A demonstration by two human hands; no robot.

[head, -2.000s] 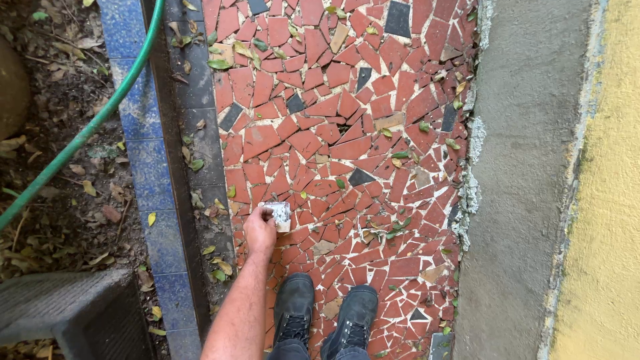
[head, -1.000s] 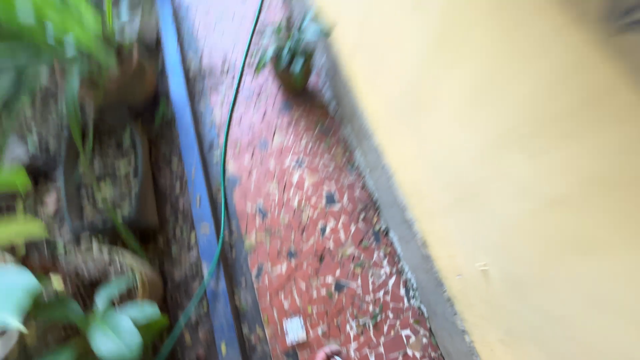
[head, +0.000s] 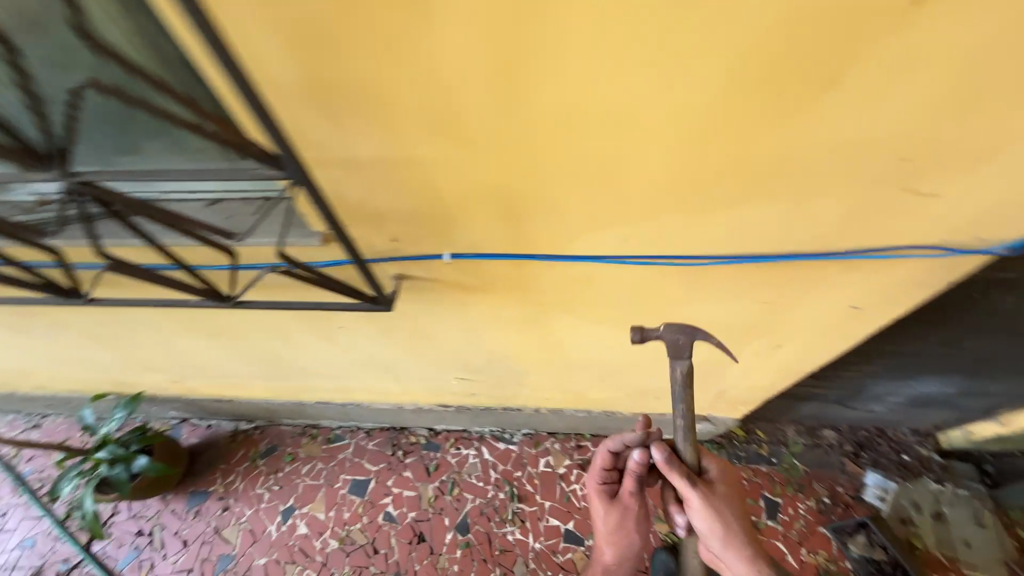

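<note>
My right hand (head: pixel 712 504) is closed around the wooden handle of a claw hammer (head: pixel 682 384), which stands upright with its rusty head above both hands. Its thumb and forefinger reach toward my left hand (head: pixel 624 496). The left fingertips are pinched together beside the handle; whether something small is between them cannot be told. Beyond the hands, blue cables (head: pixel 544 258) run along the yellow wall (head: pixel 560 336), with a small white cable clip (head: pixel 447 257) on them right of the window grille.
A dark metal window grille (head: pixel 240 304) juts from the wall at left. Below it stands a potted plant (head: pixel 116 460) on the broken-tile floor (head: pixel 448 496), near a green hose (head: pixel 48 512). A dark box (head: pixel 868 544) lies at lower right, by a dark opening.
The view has swung from the floor up to the wall. Two seconds ago one hand was at a small white packet on the tiles; now both hands are raised, the right holding a hammer.
</note>
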